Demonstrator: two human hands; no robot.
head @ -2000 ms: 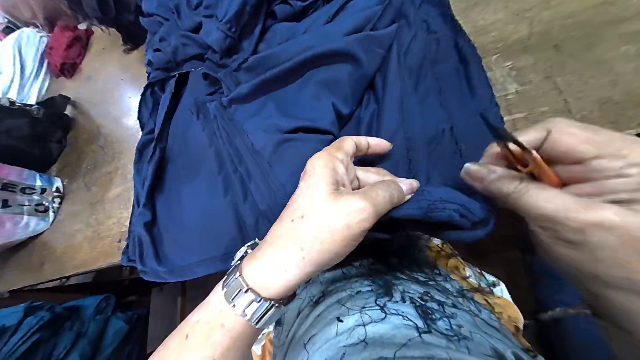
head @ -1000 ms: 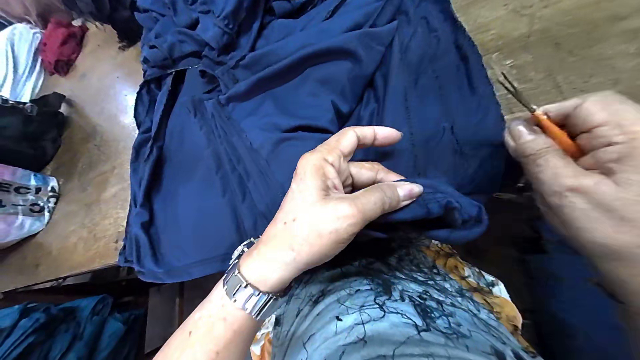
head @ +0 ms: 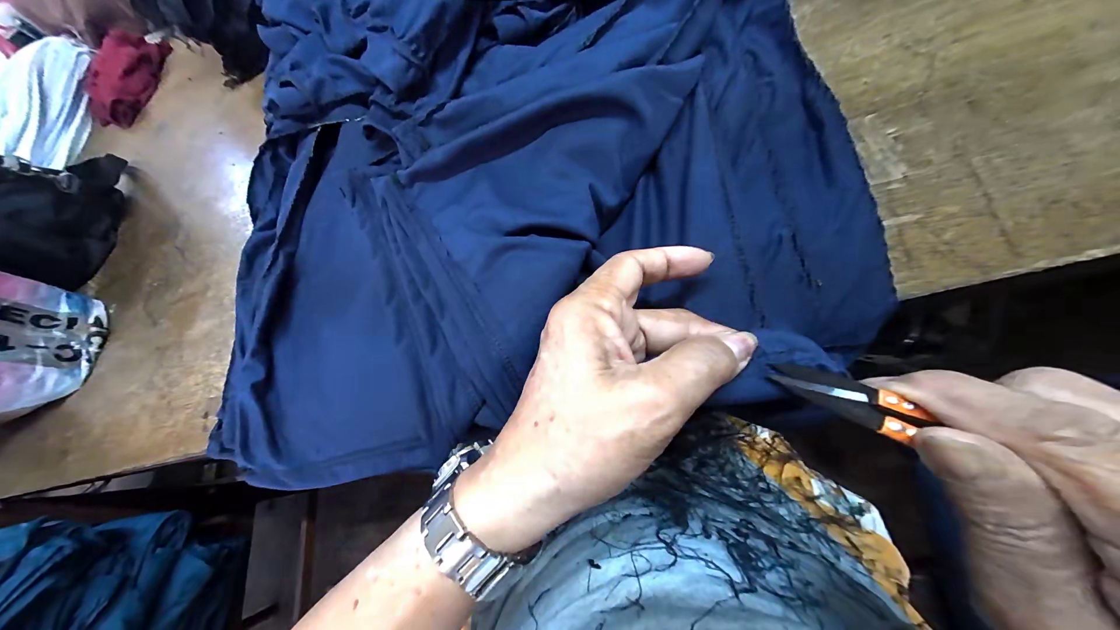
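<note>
A navy blue fabric garment lies spread over the wooden table, its lower edge hanging over the front. My left hand, with a metal-band watch on the wrist, pinches the garment's bottom edge between thumb and a finger; the index finger is raised. In my right hand are thread snips with dark blades and orange handles. Their tips point left, at the folded hem just right of my left thumb; whether they touch the cloth I cannot tell. Dark loose threads lie scattered over the grey-blue cloth on my lap.
On the wooden table at the left are a dark red cloth, a white cloth, a black cloth item and a printed bundle bearing writing. Teal fabric is heaped below the table's front edge.
My right hand, raised away to the right a second ago, has come down and left, bringing the snips to the hem. My left hand keeps its pinch on the fabric.
</note>
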